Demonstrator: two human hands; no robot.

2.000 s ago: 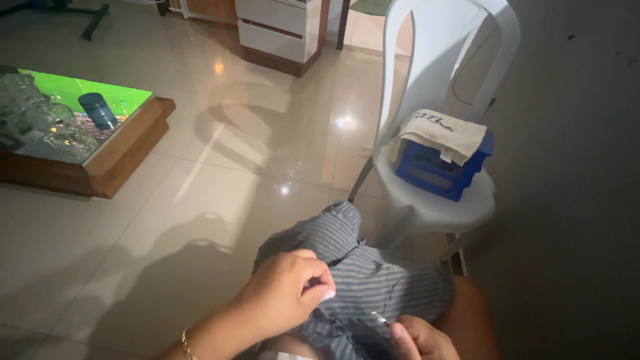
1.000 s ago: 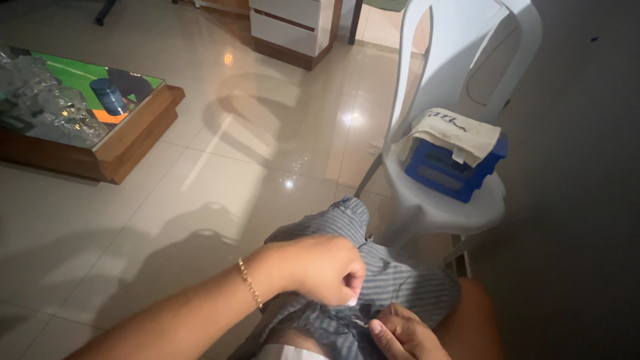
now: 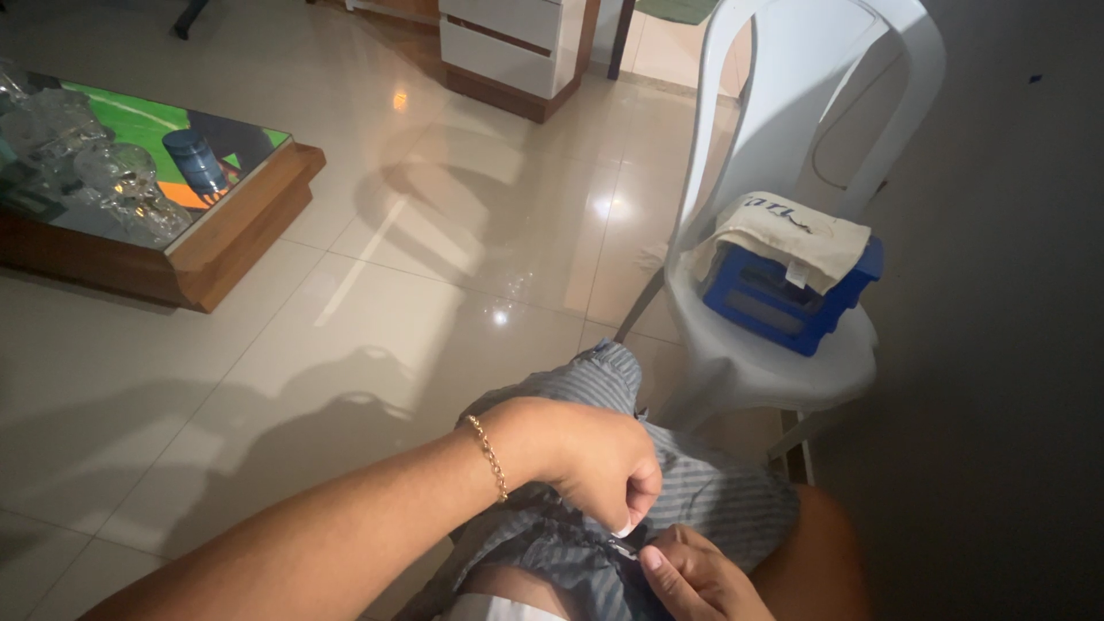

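Striped grey-blue fabric (image 3: 724, 483) lies gathered across my lap. My left hand (image 3: 595, 457), with a gold chain bracelet (image 3: 489, 457) at its wrist, is bent over the cloth with its fingers curled; what they pinch is hidden. Just to its lower right, my right hand (image 3: 699, 573) has thumb and fingers closed on a small shiny metal piece (image 3: 623, 547), too small to identify, at a dark part of the fabric. The fingertips of both hands are close together.
Ahead on the right stands a white plastic chair (image 3: 776, 379), holding a blue plastic basket (image 3: 759, 302) with a cream cloth (image 3: 789, 237) draped over it. A low wooden table (image 3: 241, 233) at the left carries clear glassware (image 3: 121, 172) and a blue jar (image 3: 195, 162). Drawers (image 3: 504, 52) stand behind.
Between two seconds and one second ago, my left hand and forearm swung further over the lap, nearer my right hand. Both hands remain close together at the fabric.
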